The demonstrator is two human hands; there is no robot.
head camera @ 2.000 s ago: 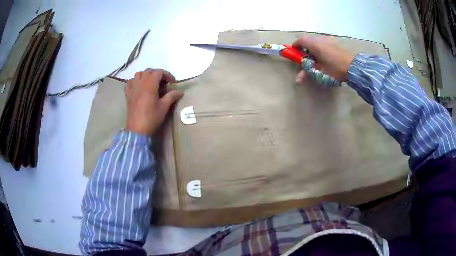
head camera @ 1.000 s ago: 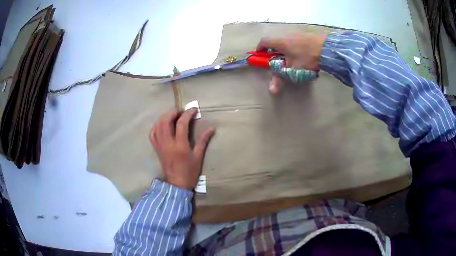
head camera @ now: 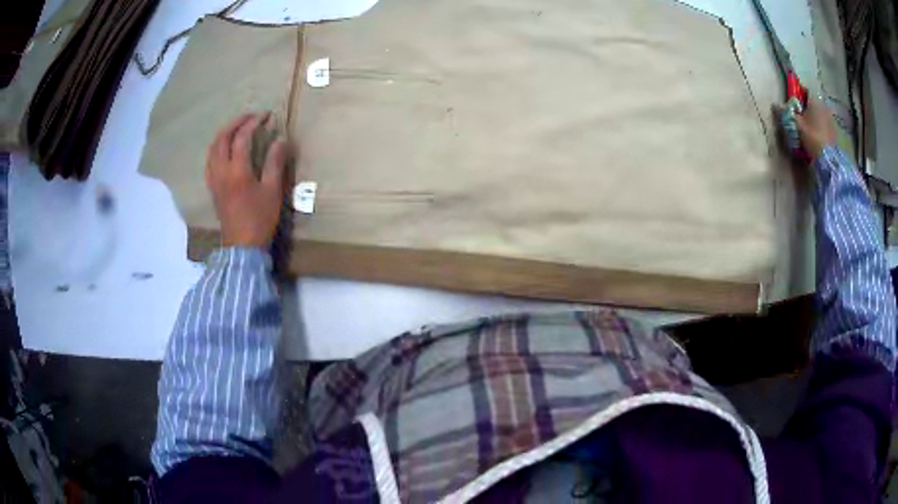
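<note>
A large beige front panel [head camera: 551,138] lies flat on the white table, with a brown strip [head camera: 512,277] along its near edge. A narrow yoke seam [head camera: 296,89] crosses its left part, with two white stickers, one far [head camera: 318,72] and one near [head camera: 304,197], just right of it. My left hand [head camera: 245,184] rests on the panel left of the seam, fingers apart, with nothing visible in it. My right hand [head camera: 815,128] holds red-handled shears [head camera: 795,94] beyond the panel's right edge, blades pointing away from me.
A folded panel bundle [head camera: 84,84] stands at the table's [head camera: 79,295] far left. A thin twisted tie [head camera: 162,49] lies between it and the panel. More brown and beige layers [head camera: 855,59] are at the far right. The plaid apron [head camera: 512,379] is at the near edge.
The shears have left the panel's far edge near the seam and moved right with my right hand. My left hand has moved left of the seam. The view has shifted, showing the whole near edge.
</note>
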